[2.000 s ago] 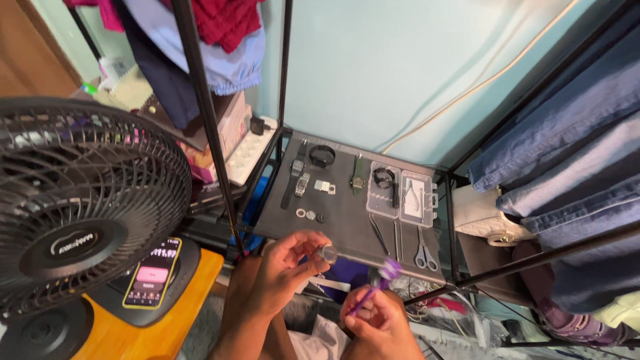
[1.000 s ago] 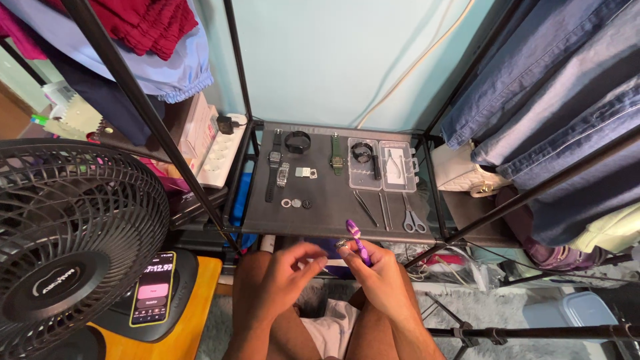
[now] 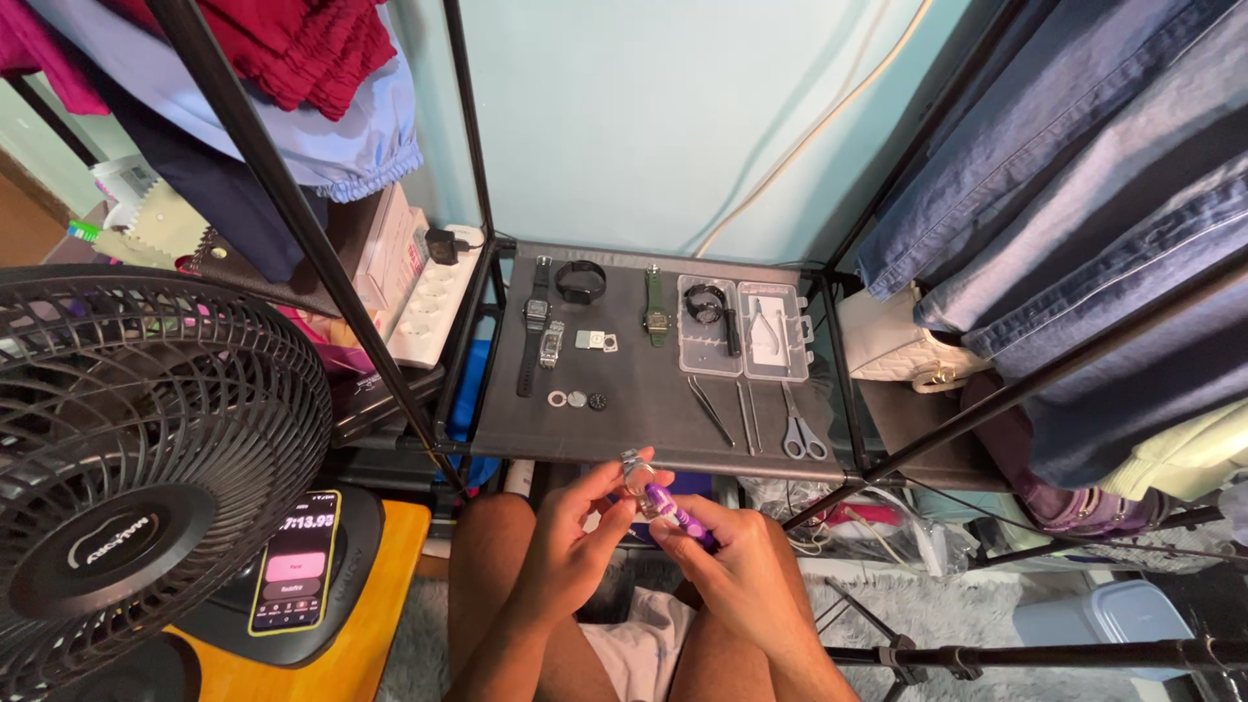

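My left hand (image 3: 585,526) holds a watch case with a metal bracelet (image 3: 638,472) just in front of the shelf's near edge. In my right hand (image 3: 717,536) is a purple toothbrush (image 3: 682,517), its head against or very near the watch case. On the grey fabric shelf (image 3: 643,424) lie a black-strapped digital watch (image 3: 535,312), a metal-bracelet watch (image 3: 551,344), a black band (image 3: 581,283) and a green-strapped watch (image 3: 656,317). Small round watch parts (image 3: 577,400) are in a row. Tweezers (image 3: 712,410) and scissors (image 3: 803,437) lie near an open plastic case (image 3: 710,363).
A black fan (image 3: 127,487) stands at the left, beside a phone (image 3: 295,561) on an orange-yellow table (image 3: 390,585). Black rack poles (image 3: 322,263) frame the shelf. Jeans (image 3: 1072,146) hang at the right, above a cream quilted bag (image 3: 902,331). A power strip (image 3: 436,302) is at the back left.
My left hand, apart from the right a second ago, now meets it at the watch case. The toothbrush, upright then, now slants with its head toward the watch case.
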